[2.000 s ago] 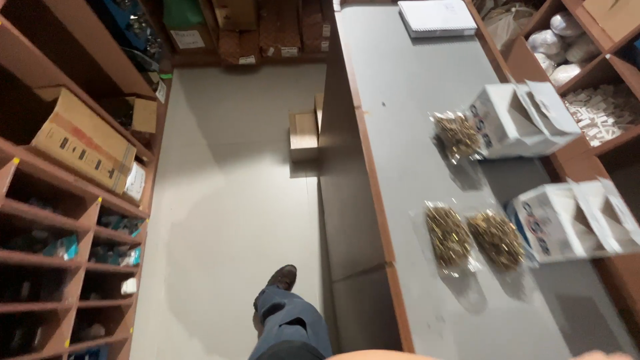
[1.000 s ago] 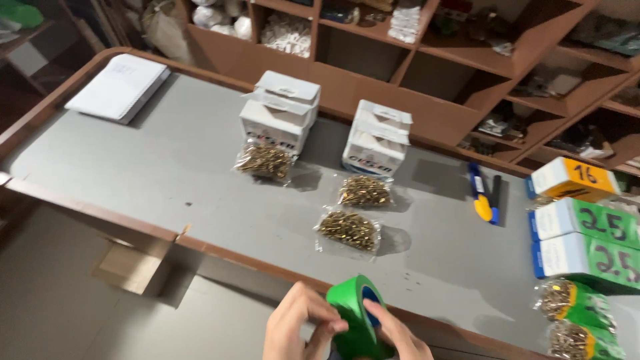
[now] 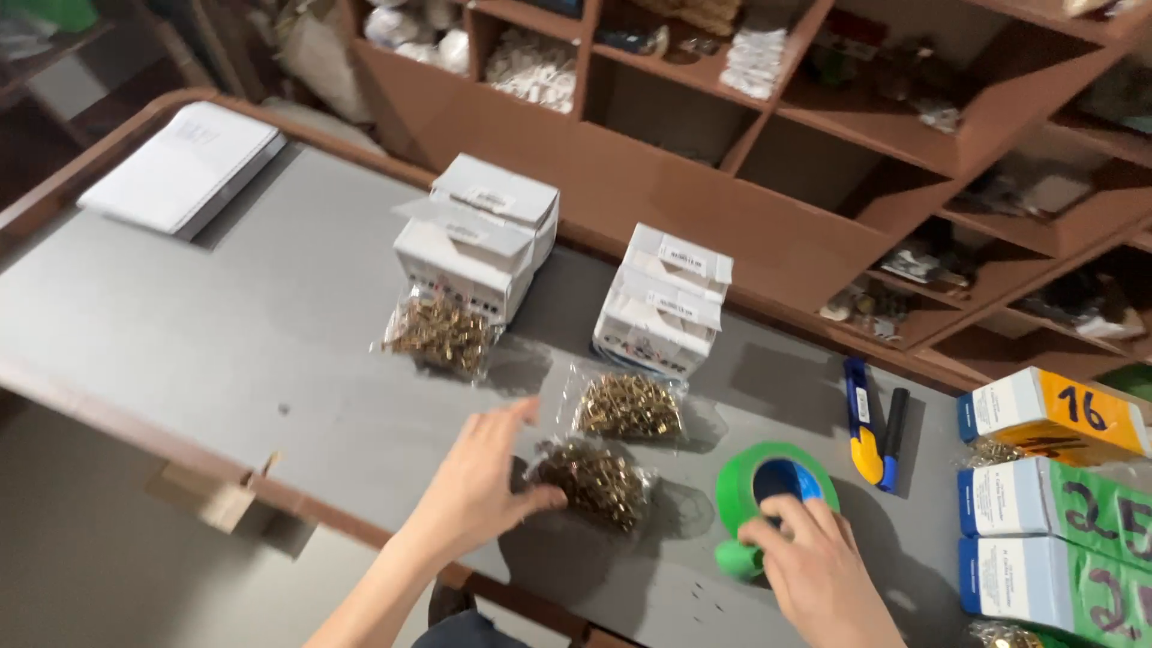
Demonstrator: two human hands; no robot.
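Observation:
My left hand (image 3: 481,477) is spread, its thumb at the near edge of a clear plastic bag of brass-coloured screws (image 3: 592,484); whether it touches is unclear. Behind that bag lies a second bag of screws (image 3: 628,407), in front of white cardboard boxes (image 3: 661,301). A third bag (image 3: 441,335) leans by more white boxes (image 3: 477,238). My right hand (image 3: 810,549) has curled fingers at the near rim of a roll of green adhesive tape (image 3: 738,495), which lies on the grey tabletop with its loose end curled; the grip cannot be made out.
A blue and yellow utility knife (image 3: 861,423) and a black marker with a blue tip (image 3: 895,441) lie to the right. Beyond are boxes with orange (image 3: 1093,414) and green tape (image 3: 1102,513). A white paper stack (image 3: 184,166) lies far left; wooden cubbyholes (image 3: 765,171) stand behind.
Both hands held the green tape roll at the table's near edge a second ago. Now the roll lies farther in on the right, and my left hand has left it for the nearest screw bag.

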